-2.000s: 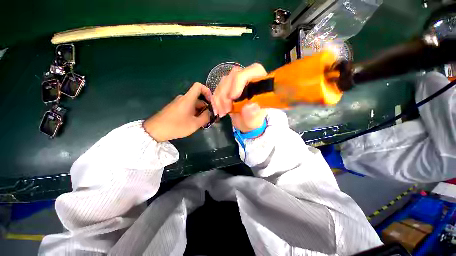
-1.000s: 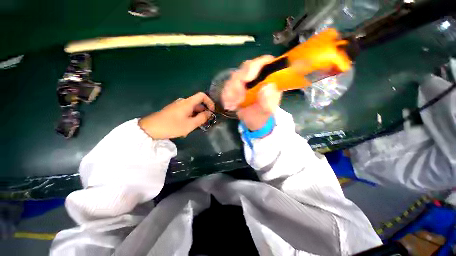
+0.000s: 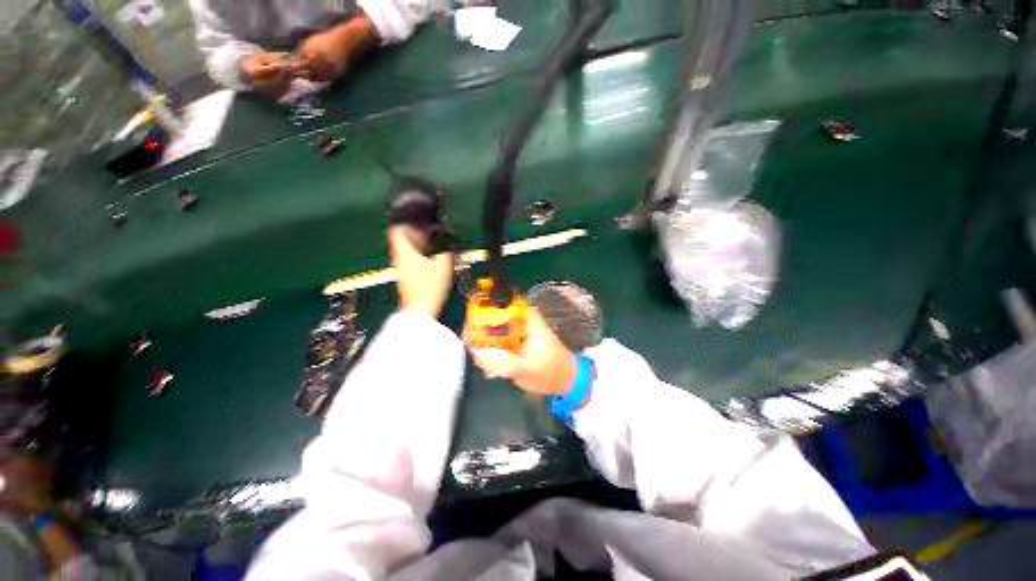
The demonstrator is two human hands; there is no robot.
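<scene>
My left hand (image 3: 422,276) is stretched forward over the bench, blurred, with its fingers closed on a round black object (image 3: 416,209). My right hand (image 3: 536,361) holds the orange electric screwdriver (image 3: 495,318), its black cable end pointing up and away; its tip is hidden. A round speckled dish (image 3: 566,312) lies just beyond my right hand. A cluster of small dark metallic housings (image 3: 329,361) lies left of my left sleeve. No housing can be made out in my left fingers.
A cream strip (image 3: 545,243) lies beyond my hands. A clear plastic bag (image 3: 721,261) lies right of it beside a grey metal post (image 3: 695,114). Loose small parts are scattered along the green bench. Another person's hands (image 3: 324,55) work opposite. A grey-white sleeve shows at far right.
My view has swung to take in the far side. My left hand has moved away from my right hand and forward to the black object. The screwdriver has turned from slanting right to nearly upright.
</scene>
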